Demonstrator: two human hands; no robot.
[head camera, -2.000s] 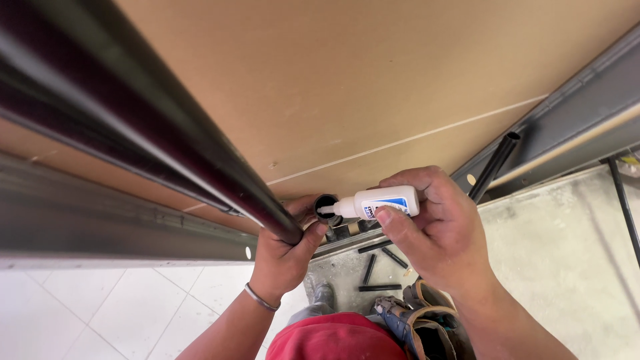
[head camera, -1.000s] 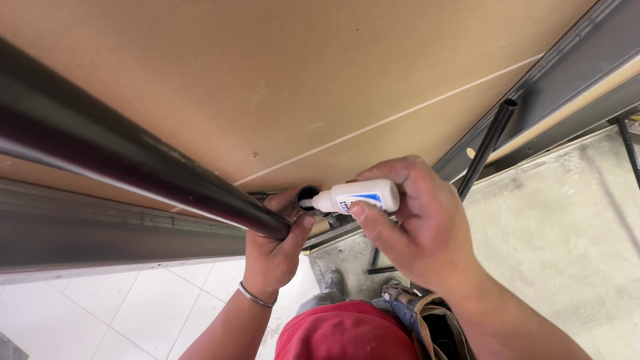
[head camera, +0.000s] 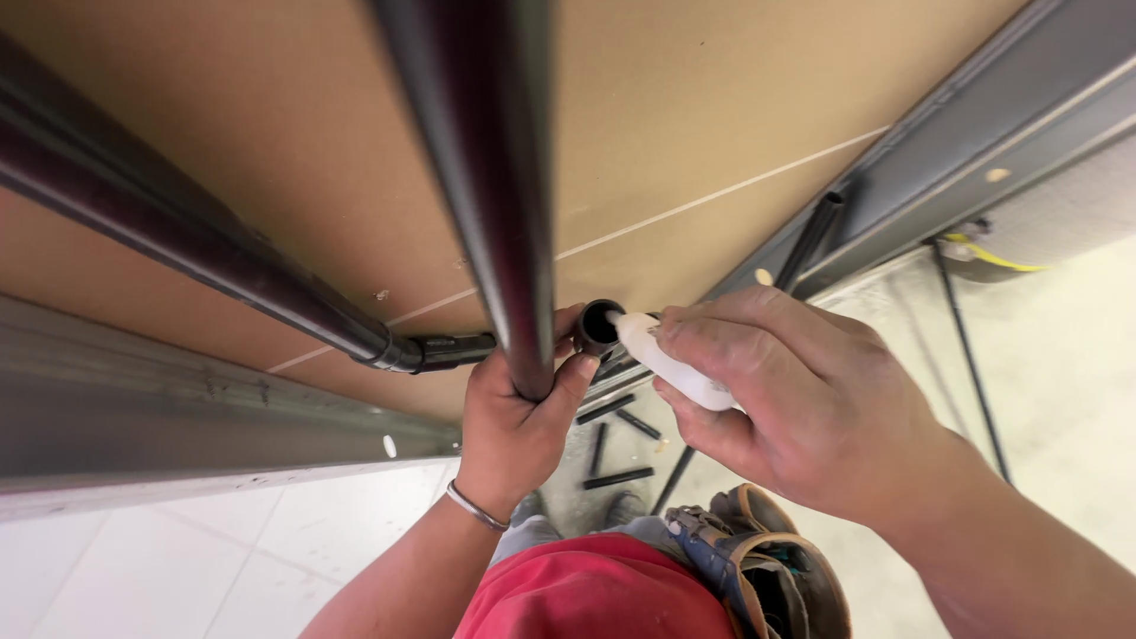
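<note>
My left hand (head camera: 519, 426) is closed round the lower end of a dark pipe (head camera: 501, 177) and also steadies a black pipe fitting (head camera: 599, 327) between thumb and fingers, its round mouth facing up. In my right hand (head camera: 781, 382) is a white squeeze bottle (head camera: 679, 366), tilted, with its nozzle at the inside rim of the fitting. Whether any liquid is coming out cannot be seen. Left of my left hand, another dark pipe (head camera: 266, 275) runs down to a black elbow (head camera: 413, 352), whose other end passes behind the held pipe.
Brown wallboard (head camera: 710, 98) stands between a metal stud (head camera: 160, 390) at left and another (head camera: 941, 133) at right. A short black pipe (head camera: 812, 235) leans by the right stud. Several cut black pipe pieces (head camera: 619, 479) lie on the floor. A tool pouch (head camera: 763, 568) hangs at my waist.
The bottle has turned in my right hand, from nearly level with its label showing to slanting down to the right. The held pipe now stands more upright in view. The view has shifted.
</note>
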